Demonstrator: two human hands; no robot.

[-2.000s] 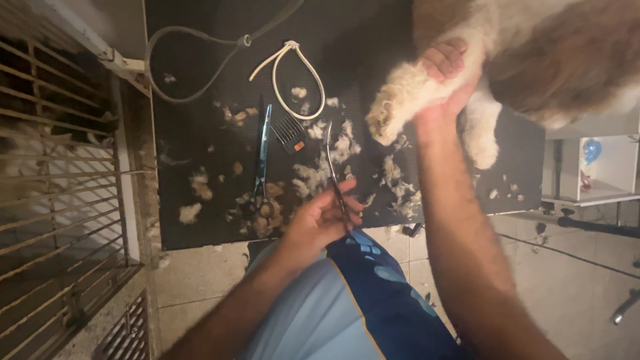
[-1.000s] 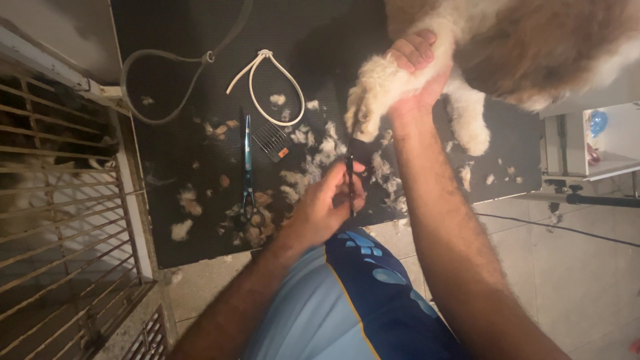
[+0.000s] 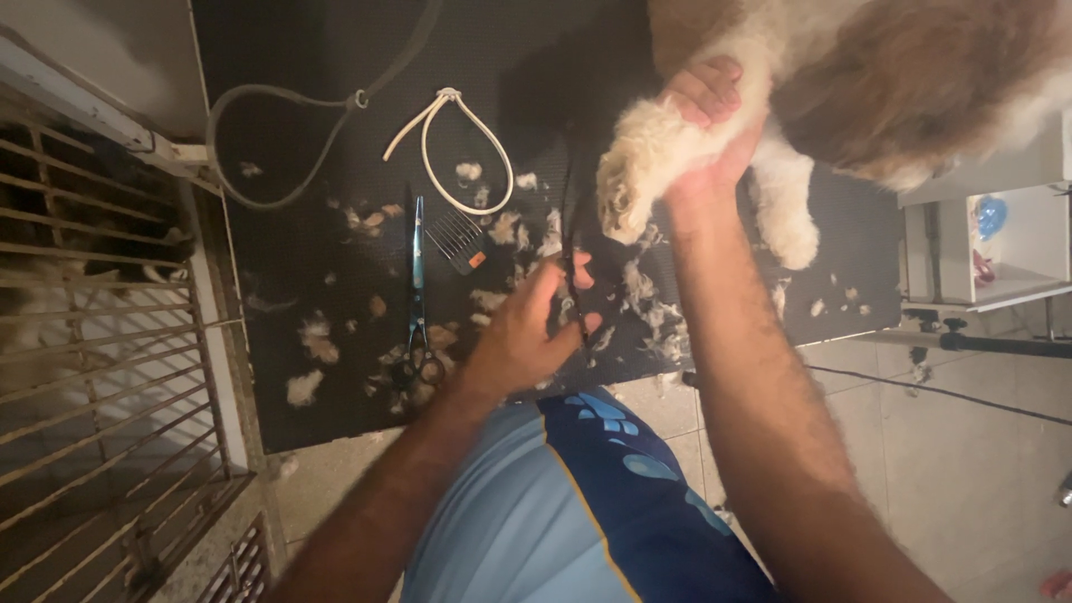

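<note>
A pair of dark scissors point(image 3: 571, 243) is in my left hand point(image 3: 536, 314), its long thin blades pointing away from me over the black grooming table point(image 3: 519, 67). They are apart from the paw, to its left, and hard to make out against the mat. My right hand point(image 3: 712, 126) is wrapped around the raised leg point(image 3: 649, 151) of a dog with cream and brown fur point(image 3: 904, 75). Another cream leg point(image 3: 785, 205) stands on the table just right of my right wrist.
Blue scissors point(image 3: 418, 276) lie beside a clipper comb attachment point(image 3: 456, 241). A cream cord loop point(image 3: 509, 159) and a grey loop point(image 3: 213, 151) are further off. Cut fur point(image 3: 641, 289) is scattered about. A barred metal cage point(image 3: 100, 314) stands left, a white shelf unit point(image 3: 1017, 289) right.
My left hand has drawn the scissors slightly away from the paw, where they were close a second ago. My right hand has kept its hold on the leg.
</note>
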